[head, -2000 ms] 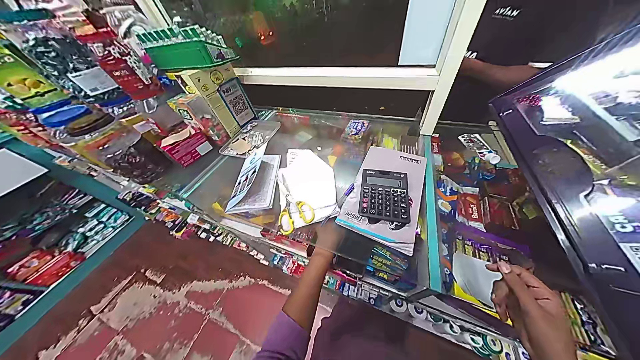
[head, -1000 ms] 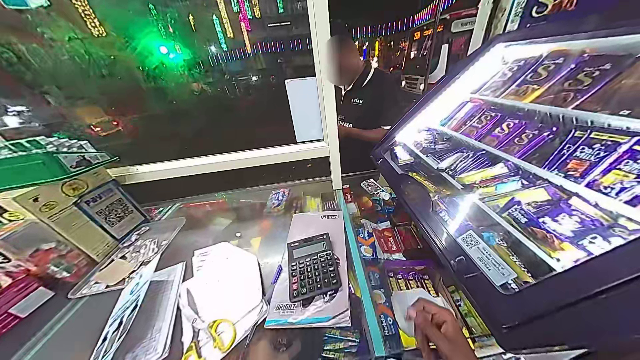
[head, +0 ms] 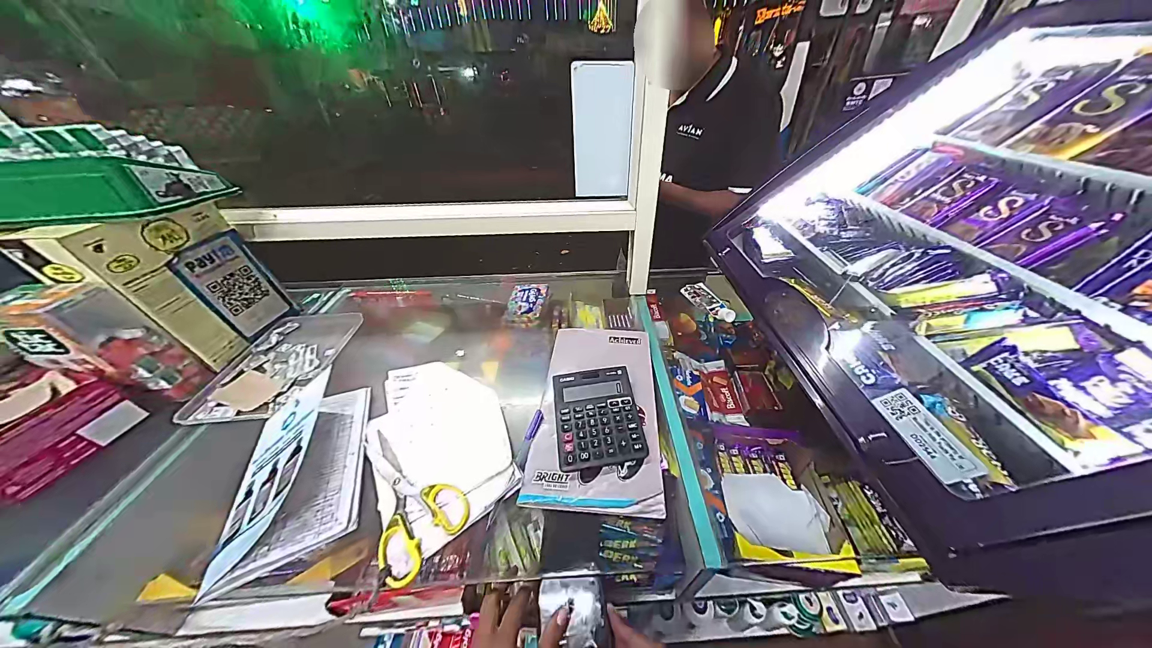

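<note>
At the bottom centre of the head view, a small shiny grey object (head: 573, 608) lies between my two hands at the counter's front edge. My left hand (head: 508, 616) is on its left, with the thumb against it. My right hand (head: 628, 628), mostly cut off by the frame, touches its right side. Beyond them, a black Casio calculator (head: 600, 419) rests on a printed notebook (head: 576, 490), with a blue pen (head: 532, 427) alongside. Yellow-handled scissors (head: 419, 531) lie on white papers (head: 450, 418) to the left.
A lit chocolate display case (head: 864, 432) stands at right. At left are a clear tray (head: 346, 337), a QR-code stand (head: 236, 286), a box with a green top (head: 99, 189) and a booklet (head: 333, 468). Beyond the window frame (head: 432, 219) a person (head: 720, 153) stands.
My right hand has moved from over the goods at the right to the counter's front edge, beside my left hand. The grey object now shows between them. The view has shifted.
</note>
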